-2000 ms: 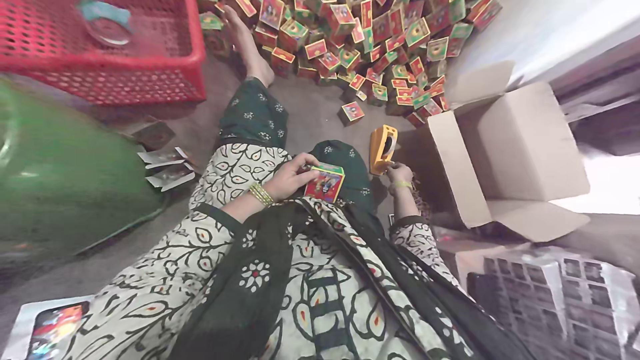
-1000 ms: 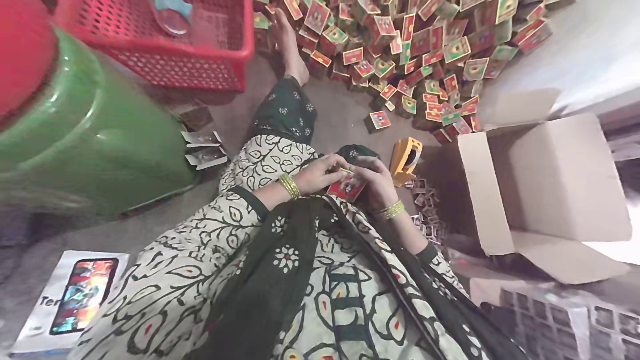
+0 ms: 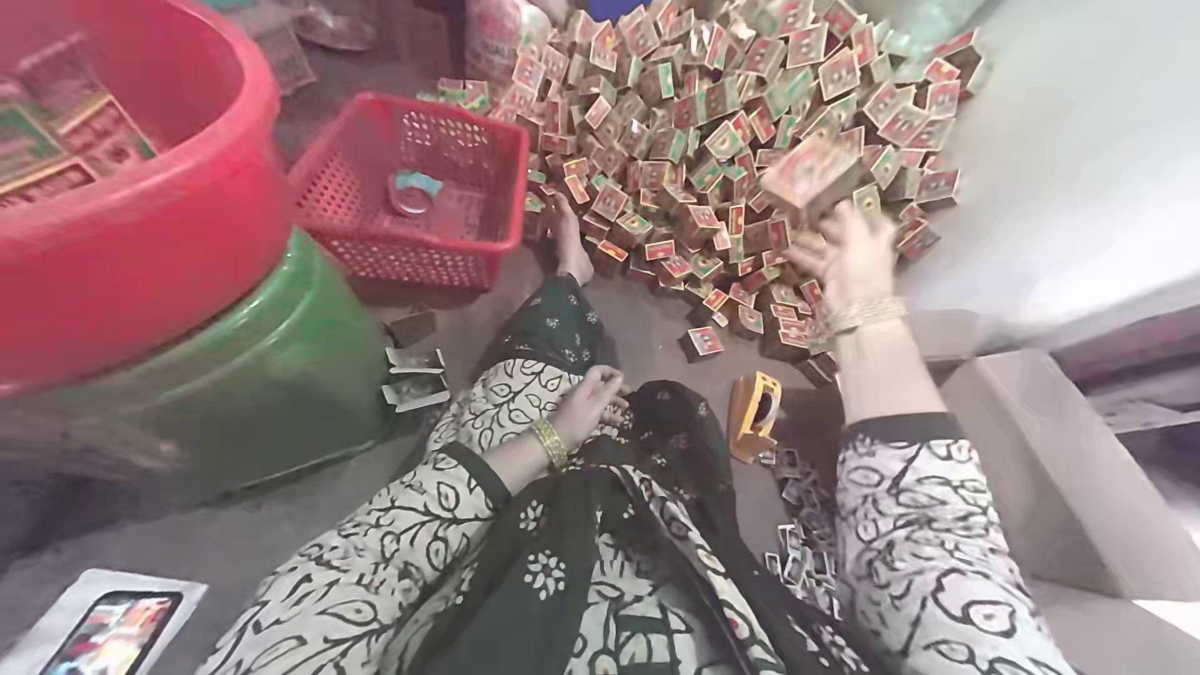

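Observation:
My right hand (image 3: pixel 848 248) is stretched out over a large heap of small printed boxes (image 3: pixel 656 169), its fingers spread. Just beyond its fingertips a larger-looking blurred box (image 3: pixel 811 173) appears above the heap; whether the fingers touch it is unclear. My left hand (image 3: pixel 592 405) rests over my lap with bent fingers, and no object shows in it. A yellow tape dispenser (image 3: pixel 753 417) stands on the floor between my right forearm and my knee.
A red perforated basket (image 3: pixel 431 258) holds a roll of tape. Left of it, a red tub (image 3: pixel 141 272) with printed boxes sits on a green container (image 3: pixel 281 394). An open cardboard carton (image 3: pixel 1059 469) is at the right. Small pieces (image 3: pixel 806 562) lie beside my right arm.
Both hands were together at a small printed box over my lap; now my right hand reaches out to the heap and my left stays at the lap. The view has shifted.

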